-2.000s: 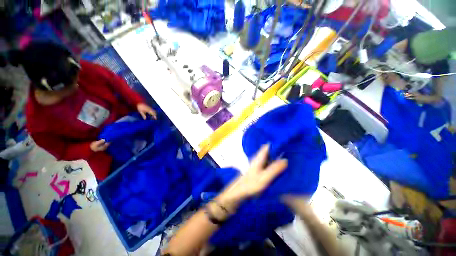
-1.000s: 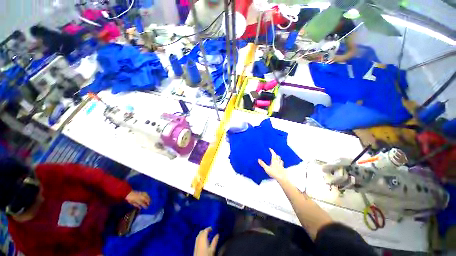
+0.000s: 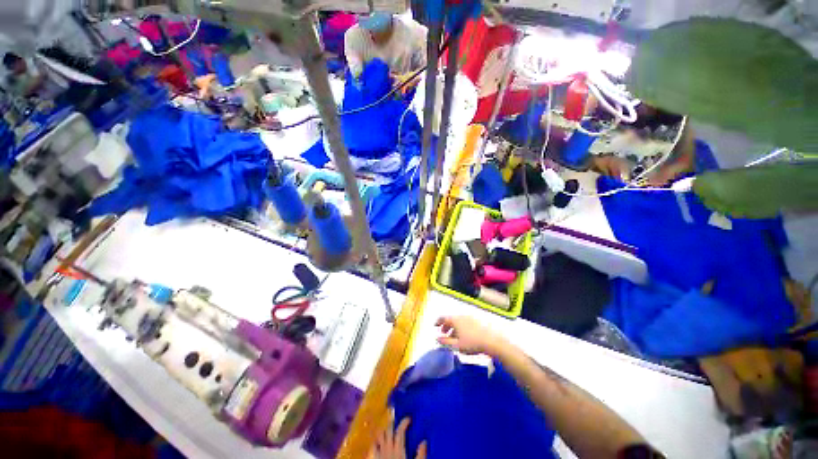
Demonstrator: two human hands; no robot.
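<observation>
A bright blue garment piece [image 3: 480,412] lies on the white table beside the yellow tape strip [image 3: 392,354], with a pale grey-blue patch [image 3: 434,363] at its far left corner. My left hand [image 3: 397,441] is at the bottom edge of the picture, partly cut off, with its fingers spread on the cloth's left side. My right hand [image 3: 462,334] is just beyond the cloth's far edge, fingers loosely bent and apart, with nothing visible in it. Whether it touches the cloth is unclear.
A lime-green tray [image 3: 475,309] of black and pink spools stands beyond my right hand. A purple-ended sewing machine [image 3: 269,385] is at the left. Thread stand poles [image 3: 345,170] rise ahead. Blue cloth piles [image 3: 193,166] lie around. A person [image 3: 386,45] sits across, handling blue cloth.
The view has moved closer to the tray and the purple machine. The cloth, bunched under both hands at first, now lies flatter by the tape. My left hand has come onto it.
</observation>
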